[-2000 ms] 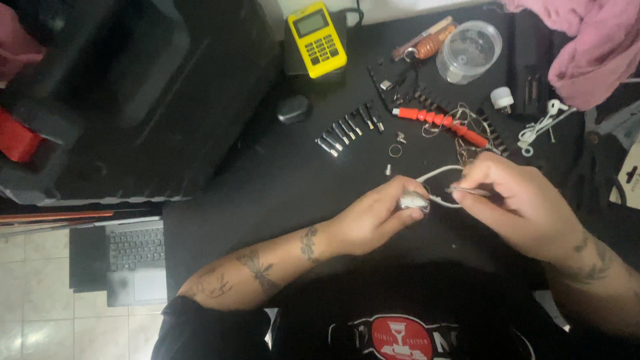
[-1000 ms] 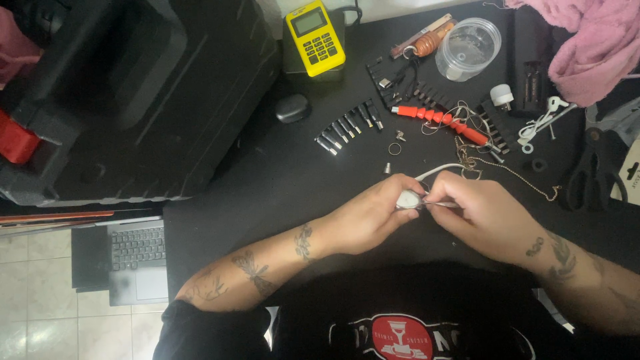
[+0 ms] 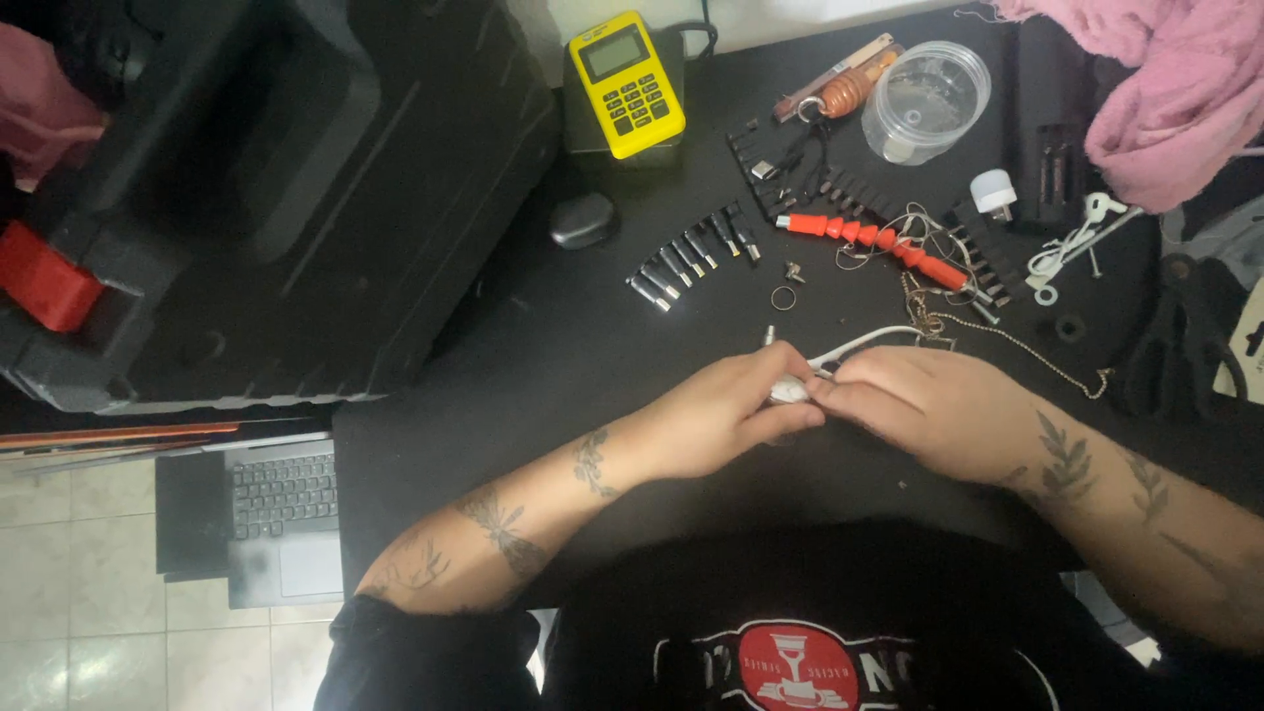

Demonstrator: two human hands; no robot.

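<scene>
My left hand [image 3: 731, 410] grips a small white object [image 3: 789, 389] between thumb and fingers; its kind is unclear. From it a white cable [image 3: 864, 341] curves up and to the right. My right hand [image 3: 913, 400] meets the left one, its thumb and fingertips pinched at the white object's edge; what lies between them is hidden. Just above the hands are a small metal bit [image 3: 769, 336], a metal ring [image 3: 783, 297] and a tiny metal piece [image 3: 794, 272]. A fine ball chain [image 3: 1037, 357] lies beyond my right hand.
A black hard case [image 3: 267, 197] fills the left. Behind are a yellow card reader [image 3: 628, 87], driver bits [image 3: 686, 257], a red flexible bit extension [image 3: 874, 237], a clear plastic jar [image 3: 926, 99] and a white charger plug [image 3: 992, 193]. Black scissors [image 3: 1175, 336] lie right, below a pink cloth [image 3: 1165, 89].
My right hand has come in closer to the left, its fingertips now against the white object. Two seconds ago it stood a little apart, beside the looped cable.
</scene>
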